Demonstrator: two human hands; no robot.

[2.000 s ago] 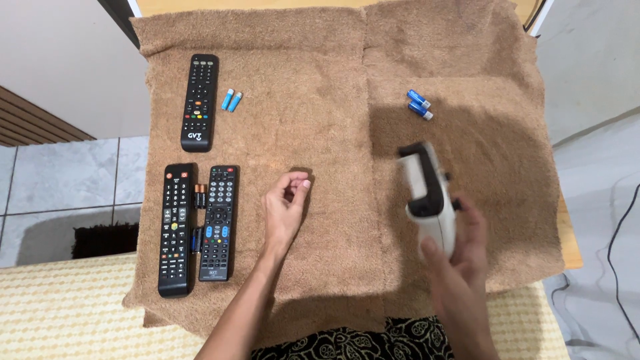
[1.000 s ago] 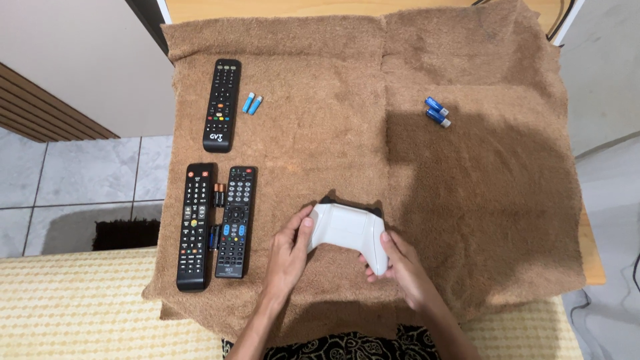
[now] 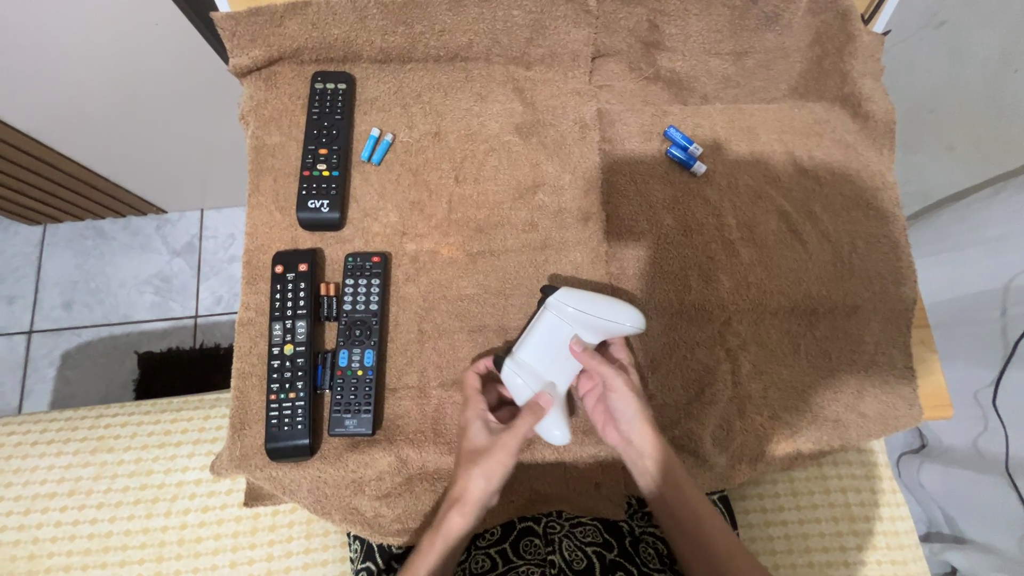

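A white game controller (image 3: 552, 344), its back facing up and tilted, is held between my two hands over the brown towel. My left hand (image 3: 500, 424) grips its lower left end, thumb on the back shell and fingers underneath. My right hand (image 3: 612, 388) holds the right side, with the thumb on the shell near the middle. Two blue AA batteries (image 3: 684, 150) lie on the towel beyond the controller, to the right. Black sticks or buttons show at the controller's left edge; its front face is hidden.
On the left of the brown towel (image 3: 480, 200) lie three black remote controls (image 3: 324, 152), (image 3: 292, 356), (image 3: 358, 344). Two light-blue batteries (image 3: 377, 147) sit beside the upper one. Copper-and-black batteries (image 3: 329, 302) and dark-blue ones (image 3: 323, 371) lie between the lower two.
Two seconds ago only my right hand held the controller, while my left hand was empty over the towel. Both hands now hold it, and it has turned from level to slanted since one second ago.
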